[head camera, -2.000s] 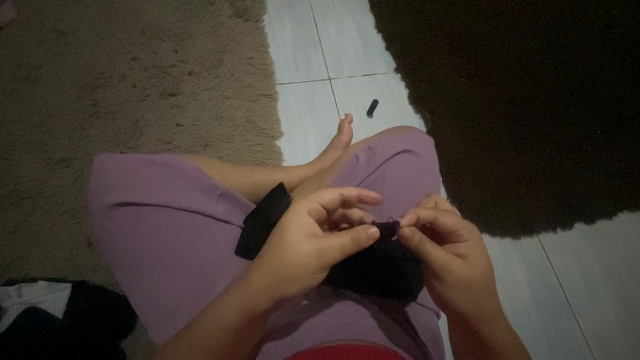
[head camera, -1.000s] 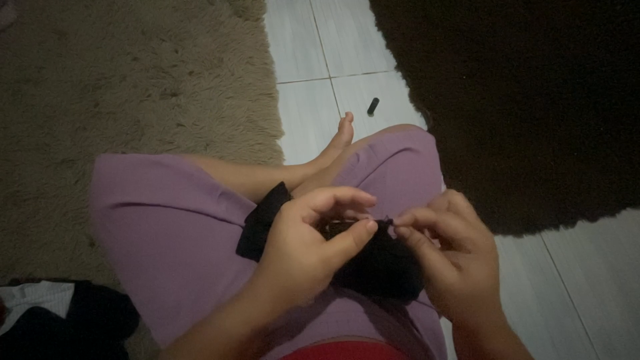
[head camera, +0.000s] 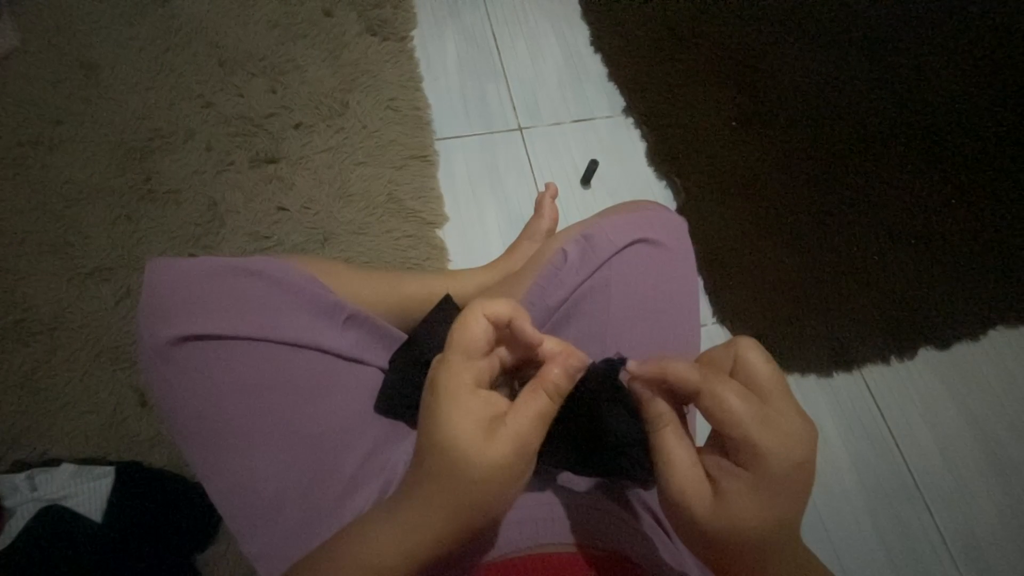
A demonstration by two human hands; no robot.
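A piece of black fabric (head camera: 596,428) lies over my lap, its other end showing to the left of my left hand (head camera: 488,400). Between thumb and forefinger, my left hand pinches the fabric's upper edge. My right hand (head camera: 728,424) has its thumb and forefinger closed together at the right end of that same edge, close to the left fingertips. Whether the right fingers hold the cloth itself or something small and thin, such as a thread or needle, cannot be told.
My crossed legs in purple trousers (head camera: 264,352) fill the middle. A small dark cylindrical object (head camera: 590,174) lies on the white floor tiles (head camera: 480,192) beyond my foot. A beige shaggy rug (head camera: 216,144) is at left, a dark one (head camera: 832,160) at right. Black and white cloth (head camera: 152,520) lies lower left.
The fingers of my left hand have curled in more, and its thumb and forefinger now meet at the fabric's edge. The right hand stays close beside it.
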